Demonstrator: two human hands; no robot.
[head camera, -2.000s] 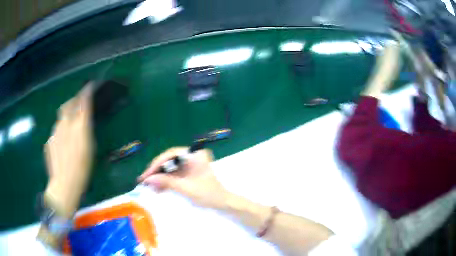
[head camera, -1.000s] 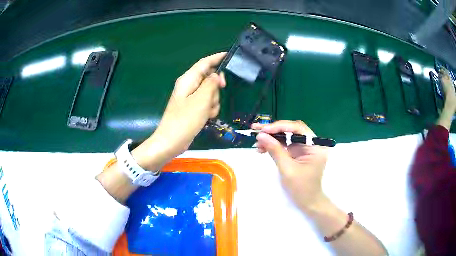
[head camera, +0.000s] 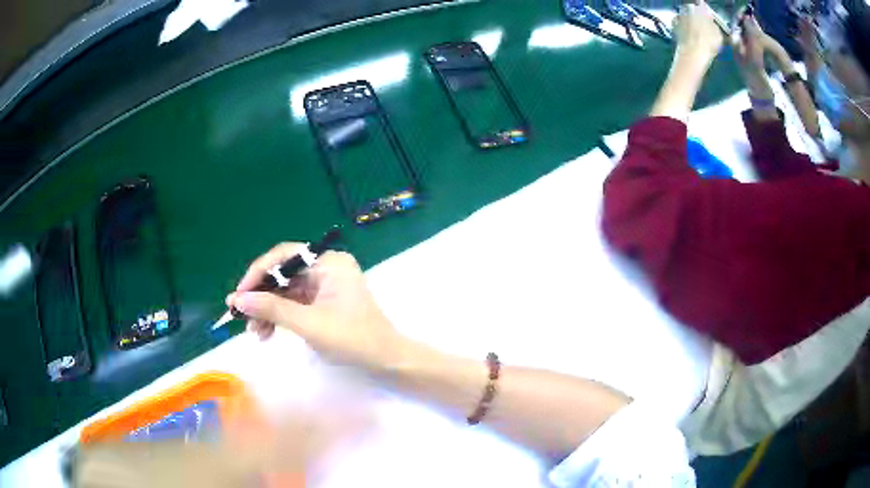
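My right hand (head camera: 310, 295) holds a slim black pen-shaped tool (head camera: 296, 266) with white bands like a pencil. Its pale tip points down-left, with a small blue piece (head camera: 220, 333) at the tip, above the belt's near edge. My left hand (head camera: 320, 419) is a strong blur over the orange tray (head camera: 196, 388); its fingers and anything in them cannot be made out. A blue sheet (head camera: 176, 422) lies in the tray, partly covered by my left arm. A dark phone middle frame (head camera: 111, 276) lies on the green belt beyond the tool tip.
More frames lie on the belt: one at far left (head camera: 62, 295), one at centre (head camera: 334, 175) and one further right (head camera: 466, 102). A person in a dark red sleeve (head camera: 687, 214) works at the right. Blue-edged items (head camera: 601, 21) lie beyond.
My left hand has left the phone frame it held and moved down over the tray. My right hand with the tool has moved left. The view has swung to the right.
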